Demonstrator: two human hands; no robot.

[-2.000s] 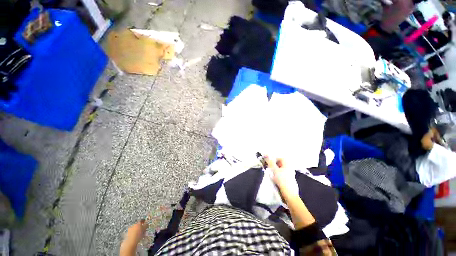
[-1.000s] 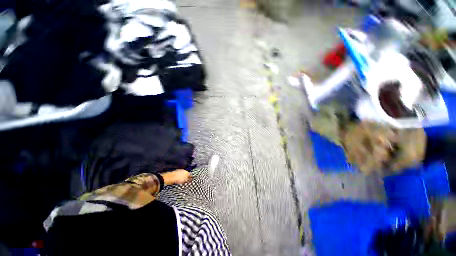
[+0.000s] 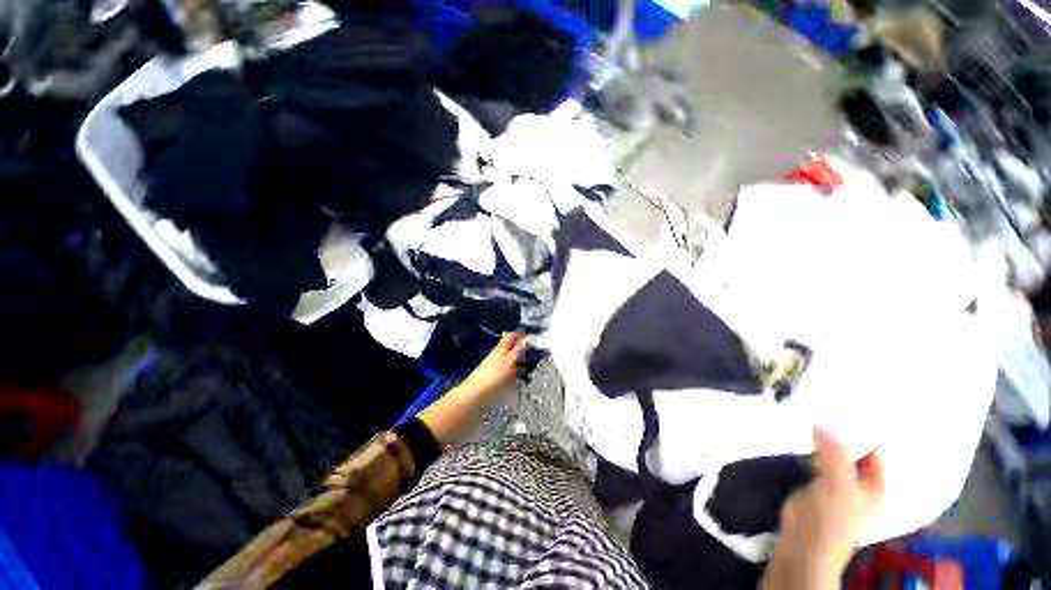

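A large white fabric panel with irregular black patches (image 3: 680,334) spreads in front of me and to the right. My right hand (image 3: 836,490) grips its near right part; the hand is blurred. My left hand (image 3: 496,367) is at the edge of a crumpled heap of black-and-white fabric (image 3: 490,236), near the panel's left side. Its fingertips touch dark cloth; whether they pinch it cannot be told. The checked cloth (image 3: 496,519) lies on my lap.
A white tub (image 3: 150,248) with dark cloth stands at the upper left, beside the heap. Dark fabric (image 3: 219,426) fills the left. A blue crate (image 3: 69,530) is at the lower left. Grey floor (image 3: 749,92) shows at the top. A red item (image 3: 816,173) shows behind the panel.
The view has swung left to the floor and tub, then partly back right. The black-and-white panel and right hand are in view again. The left hand has reached the fabric heap.
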